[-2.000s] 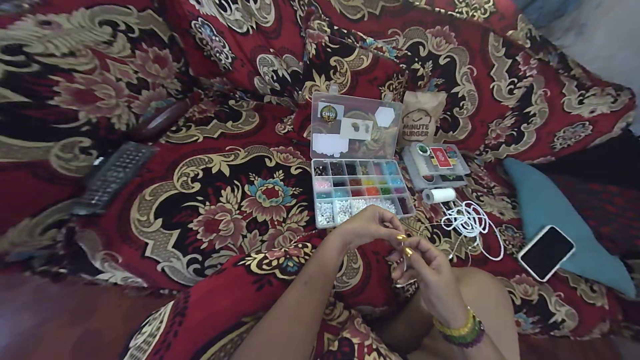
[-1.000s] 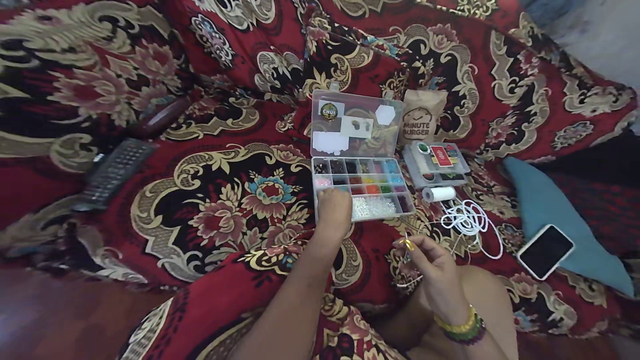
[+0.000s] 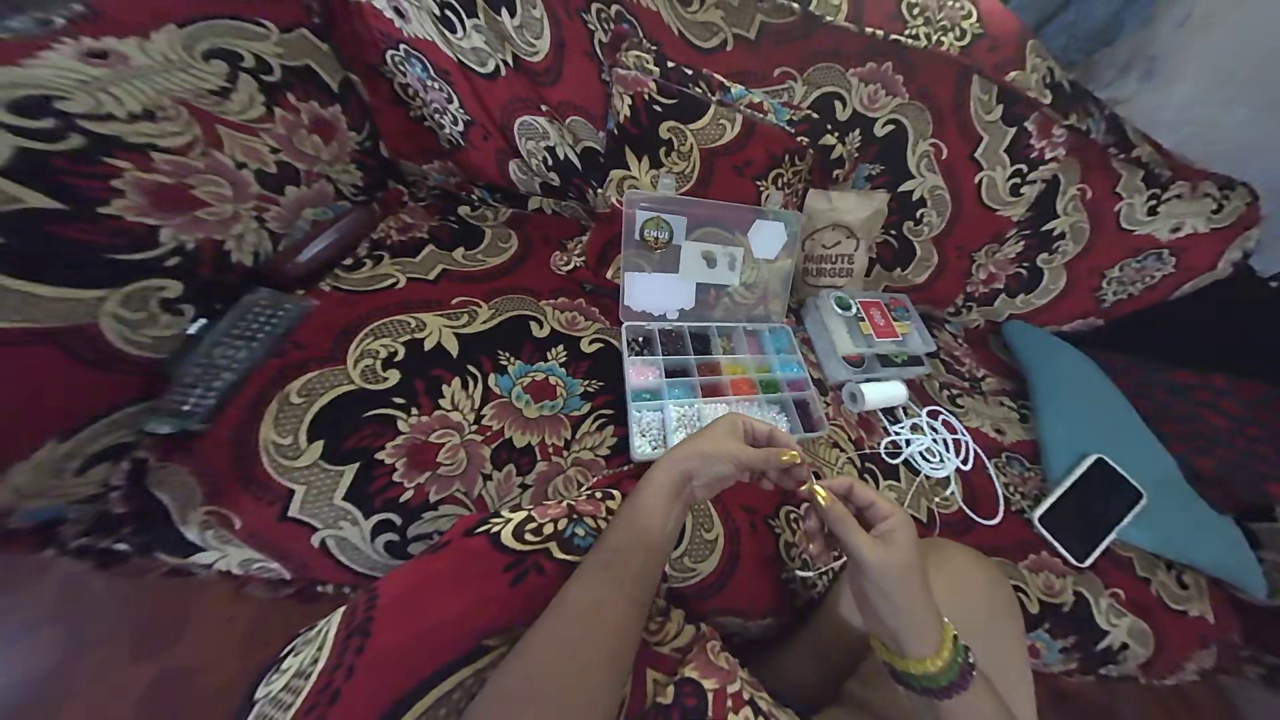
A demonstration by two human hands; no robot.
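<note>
My left hand (image 3: 735, 455) reaches to just in front of the open bead organizer box (image 3: 728, 390), thumb and fingertips pinched together; whatever small thing they hold is too small to tell. Close beside it on the right, my right hand (image 3: 865, 530) pinches a thin white string, part of which hangs below the fingers as a short white strand (image 3: 822, 572). Beaded bracelets (image 3: 930, 660) circle my right wrist. Beads of many colours fill the box's compartments, with white ones (image 3: 648, 430) in the front row. Its clear lid (image 3: 710, 258) stands raised at the back.
Right of the box lie a second plastic case (image 3: 868, 335), a spool of white thread (image 3: 875, 395) and a coiled white cord (image 3: 940, 450). A brown paper bag (image 3: 842, 240) stands behind. A smartphone (image 3: 1090, 510) rests partly on a teal cushion (image 3: 1130, 450). A remote control (image 3: 230, 360) lies left.
A second ago my left hand was over the left part of the bead box; it has come back beside my right hand. My right hand has stayed nearly in place.
</note>
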